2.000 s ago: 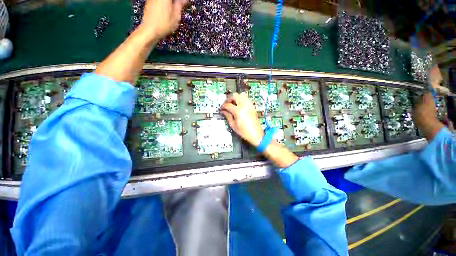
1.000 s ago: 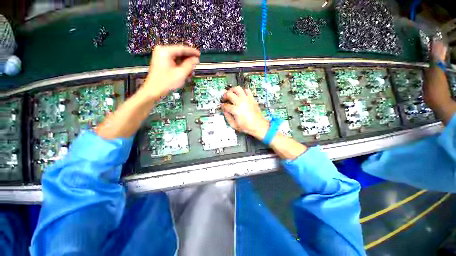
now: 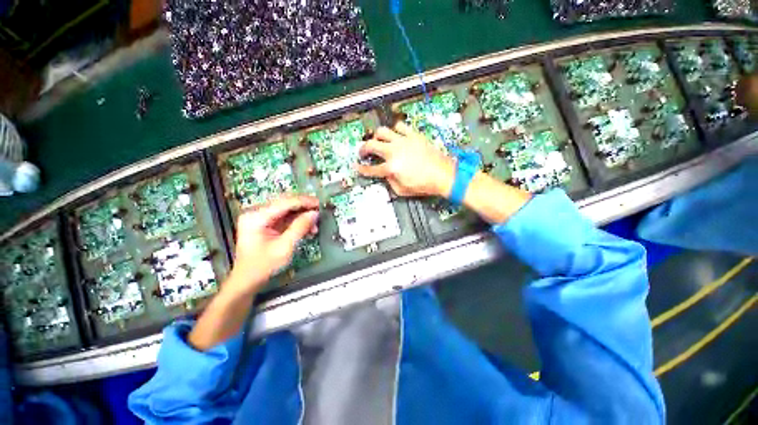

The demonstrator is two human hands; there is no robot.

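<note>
A grey-brown pallet (image 3: pixel 339 261) with four green circuit boards lies in front of me. My left hand (image 3: pixel 278 228) is over its lower left board (image 3: pixel 307 251) and hides most of it. Thumb and fingertips are pinched together; whether a component is between them is too small to tell. My right hand (image 3: pixel 409 163), with a blue wrist strap (image 3: pixel 466 176), is at the right edge of the upper right board (image 3: pixel 332 151), fingers curled; I cannot see whether it holds anything. The upper left board (image 3: pixel 262 174) and the pale lower right board (image 3: pixel 366 217) show.
More pallets (image 3: pixel 137 239) stand in line on both sides. A pale metal rail (image 3: pixel 357 286) runs along the near side. A large component pile (image 3: pixel 266 50) lies on the green bench beyond. A blue cord (image 3: pixel 409 41) hangs near my right hand. Another person's sleeve (image 3: pixel 706 212) is at right.
My left hand has come back from the component pile, down to the lower left board. My right hand stays by the upper right board. The view has tilted and shifted.
</note>
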